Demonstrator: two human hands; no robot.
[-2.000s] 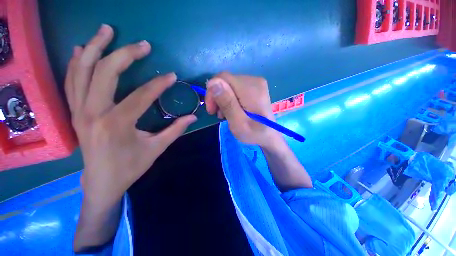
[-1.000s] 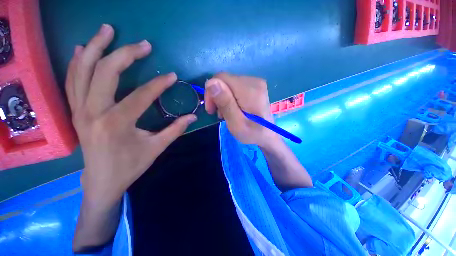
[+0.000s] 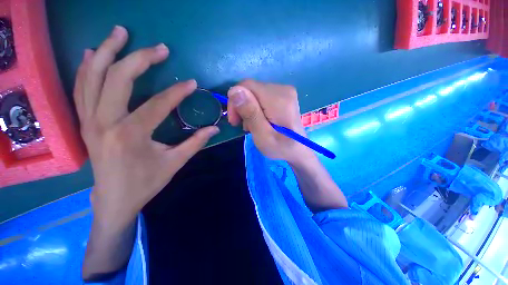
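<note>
A thin dark ring part (image 3: 185,123) lies on the green bench, with the bench visible through it. My left hand (image 3: 131,133) pinches its rim between thumb and index finger; the other fingers are spread. My right hand (image 3: 264,117) holds a slim blue stick (image 3: 303,141) like a pen. The stick's front end is at the ring's upper right rim; its exact tip is hard to see.
A red-pink foam tray (image 3: 58,122) with round assemblies stands left of my left hand. Another filled tray (image 3: 408,28) is at the upper right. A small red parts tray (image 3: 336,111) sits at the bench edge. Blue stools (image 3: 443,168) and people in blue are at the right.
Both hands stay nearly in place on the ring and stick. The blue stick's rear end has shifted very slightly left compared with two seconds ago.
</note>
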